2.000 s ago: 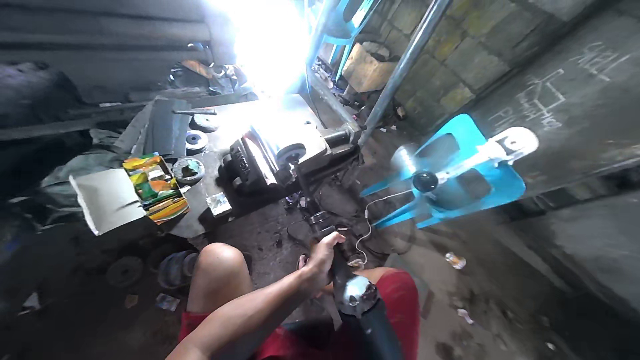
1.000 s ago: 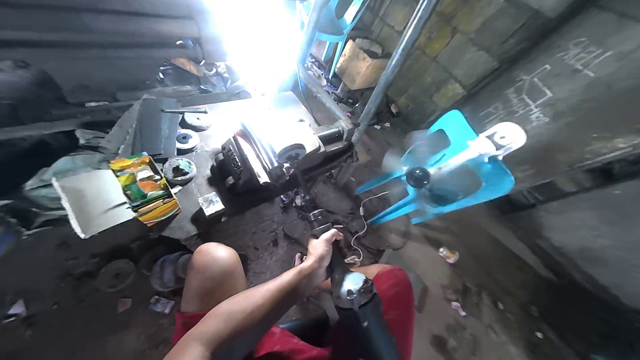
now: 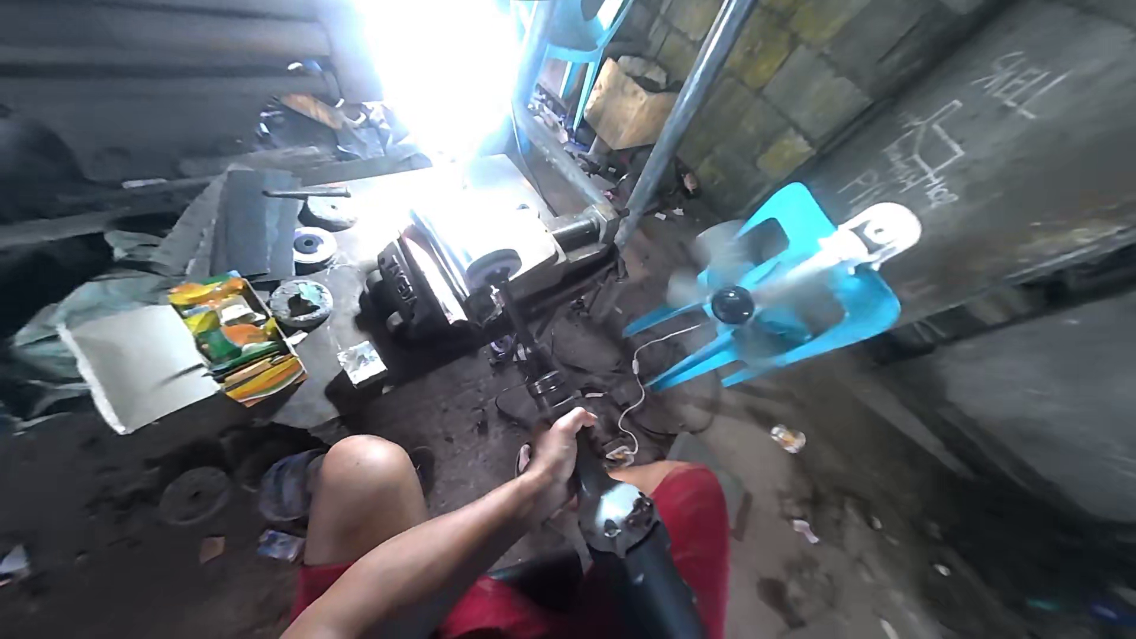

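My left hand (image 3: 557, 448) is wrapped around the dark body of a straight grinder (image 3: 621, 519), whose rear end runs to the bottom edge. The grinder's long neck points up and left to a round grinding wheel (image 3: 493, 266). That wheel is at the right side of a shiny metal bar (image 3: 435, 271); whether they touch cannot be told. A black vise or clamp body (image 3: 395, 288) stands against the bar's left side, on a worktable (image 3: 324, 373). My right hand is not visible. Strong glare washes out the table's far part.
An open box (image 3: 240, 333) of colourful packets, grinding discs (image 3: 312, 247) and a small white packet (image 3: 361, 362) are on the left. At right, a fan (image 3: 735, 304) with blurred blades stands before a blue plastic chair (image 3: 865, 306), its white cord (image 3: 637, 382) trailing on the floor. A metal pole (image 3: 683, 115) slants behind.
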